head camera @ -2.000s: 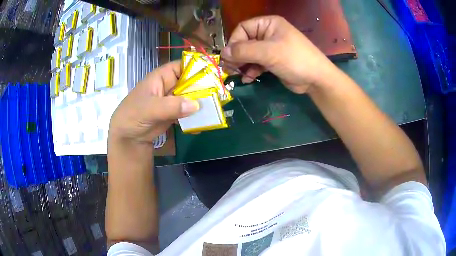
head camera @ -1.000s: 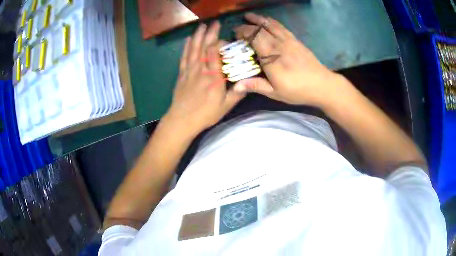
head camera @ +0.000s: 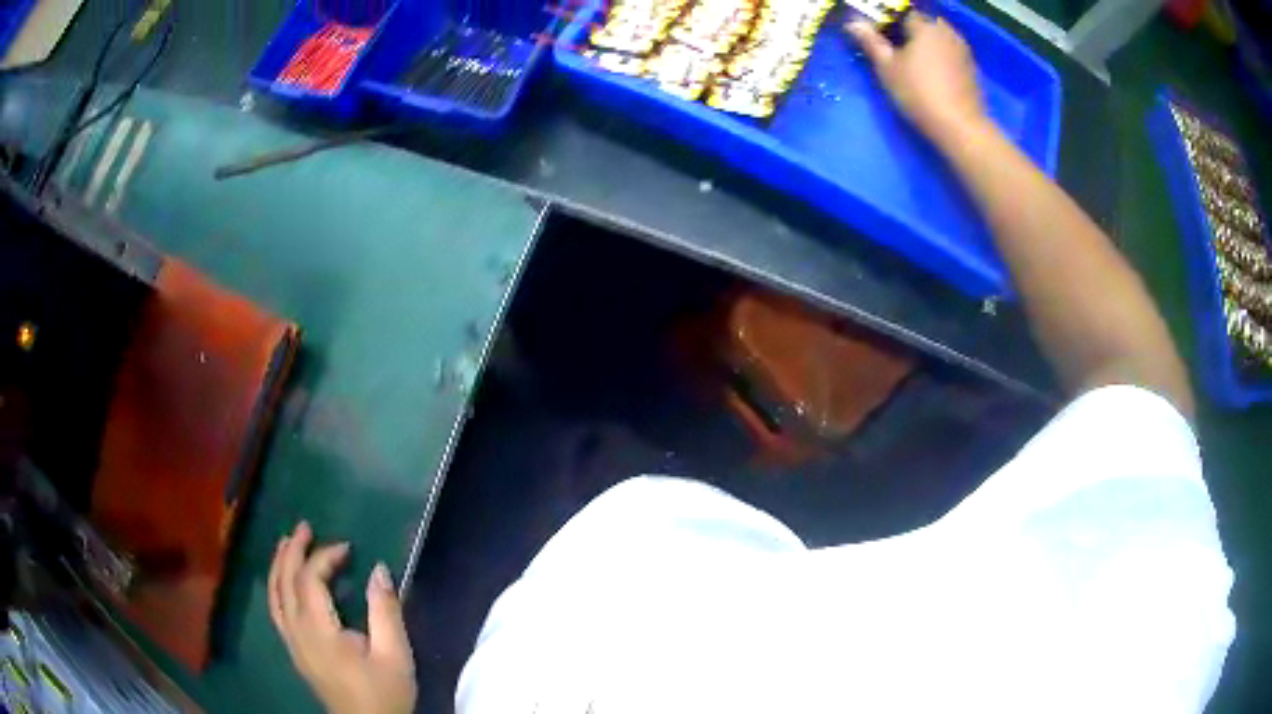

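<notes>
My right hand (head camera: 928, 70) is at the top, over a blue tray (head camera: 893, 202). Its fingers are around a small group of yellow-edged pouch cells (head camera: 879, 14), partly cut off by the top edge. Rows of similar cells (head camera: 760, 56) stand packed in the left part of the tray, with red wires at their left side. My left hand (head camera: 342, 628) is at the lower left over the green bench, fingers apart and empty.
A blue bin of red wires (head camera: 324, 59) and a blue bin of black wires (head camera: 467, 67) stand left of the tray. The reddish-brown welder base block (head camera: 195, 433) is at left. Another blue bin with rows of pieces (head camera: 1228, 209) is at the right edge. Below the bench edge is a dark gap.
The view has swung to the right. My hands, earlier together around the fanned cells, are now far apart. My left hand has let go; my right hand has carried cells to the blue tray.
</notes>
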